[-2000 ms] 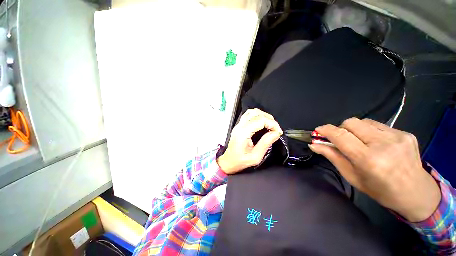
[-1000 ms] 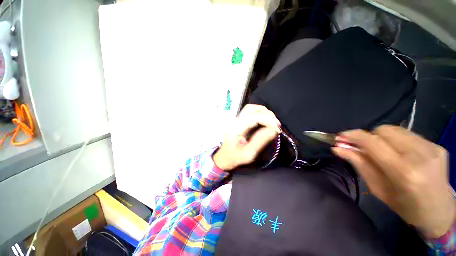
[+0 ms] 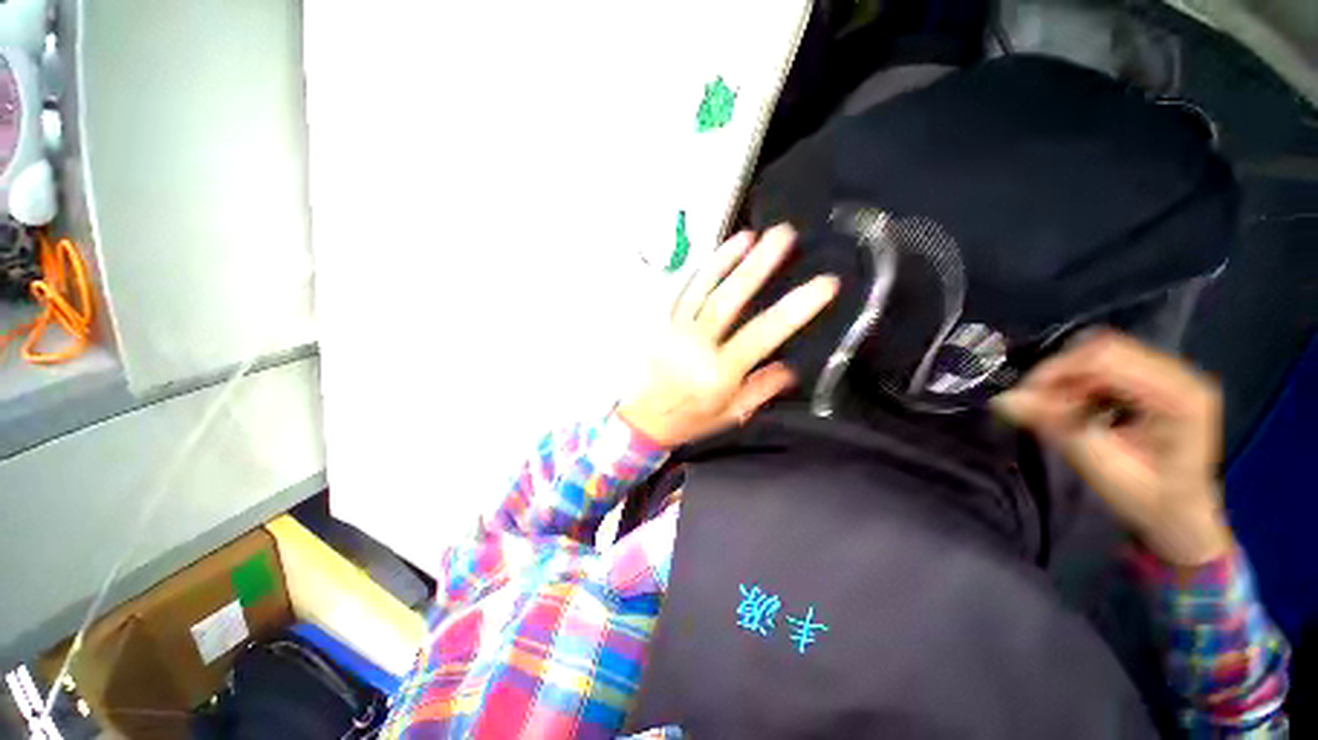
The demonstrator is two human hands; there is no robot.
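Note:
A black fabric article, possibly a bag (image 3: 1012, 174), lies over my lap. A silver-white toothed zip (image 3: 872, 297) curves across its near part in blurred loops, with a bright speckled patch (image 3: 968, 359) to the right. My left hand (image 3: 723, 344) rests at the article's left edge, fingers spread, gripping nothing visible. My right hand (image 3: 1127, 427) is blurred, with its fingers bent and fingertips close to the right end of the speckled trim. Whether they pinch it cannot be told. The pointed tool is not visible.
A dark apron with turquoise characters (image 3: 781, 619) covers my lap. A white board with green marks (image 3: 520, 231) stands left of the work. Farther left are an orange cord (image 3: 61, 301) and a grey-white panel. A cardboard box (image 3: 159, 629) and black pieces (image 3: 289, 694) are lower left.
My left hand has let go of its pinch and spread its fingers. The zip loops have opened out and shifted up. My right hand has turned, and the pointed tool no longer shows.

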